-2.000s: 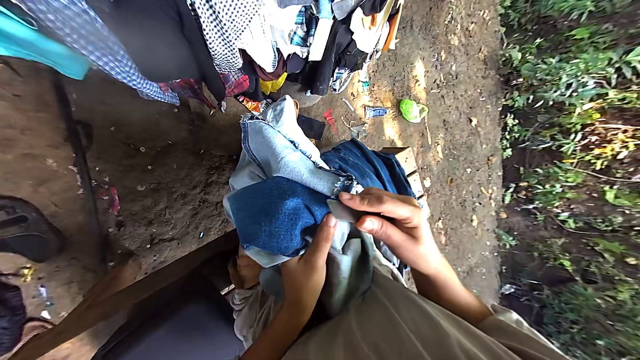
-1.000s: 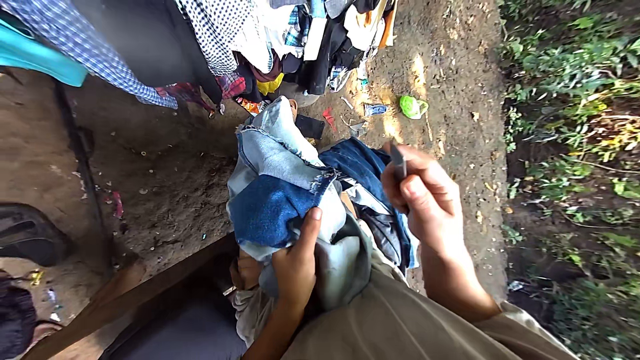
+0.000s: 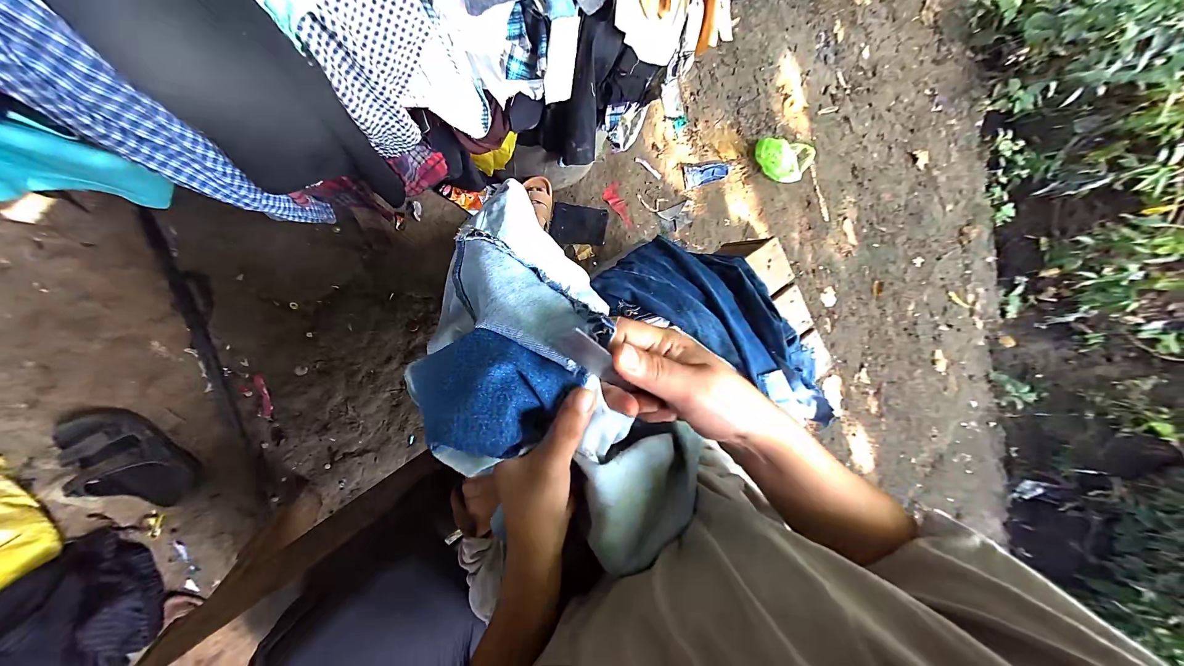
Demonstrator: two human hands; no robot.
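Light-blue denim (image 3: pixel 513 282) with a dark-blue denim patch (image 3: pixel 481 393) lies bunched over my lap. My left hand (image 3: pixel 548 453) grips its near edge, thumb on top beside the seam. My right hand (image 3: pixel 671 379) pinches a small, flat grey metal blade (image 3: pixel 587 351), whose tip lies over the seam just above my left thumb. Whether the blade touches the cloth cannot be told. Frayed threads show along the denim's upper edge. The fingers of my left hand are partly hidden under the fabric.
Dark-blue jeans (image 3: pixel 708 296) lie over a wooden crate (image 3: pixel 768 264) to the right. Clothes (image 3: pixel 370 74) hang across the top left. A dark sandal (image 3: pixel 125 455) is at the left, a green plastic bag (image 3: pixel 782 159) on the dirt, and plants (image 3: pixel 1101 185) along the right.
My right hand was raised off the denim with the blade one second ago; it has come back down to the seam by my left thumb. My left hand keeps its hold on the cloth.
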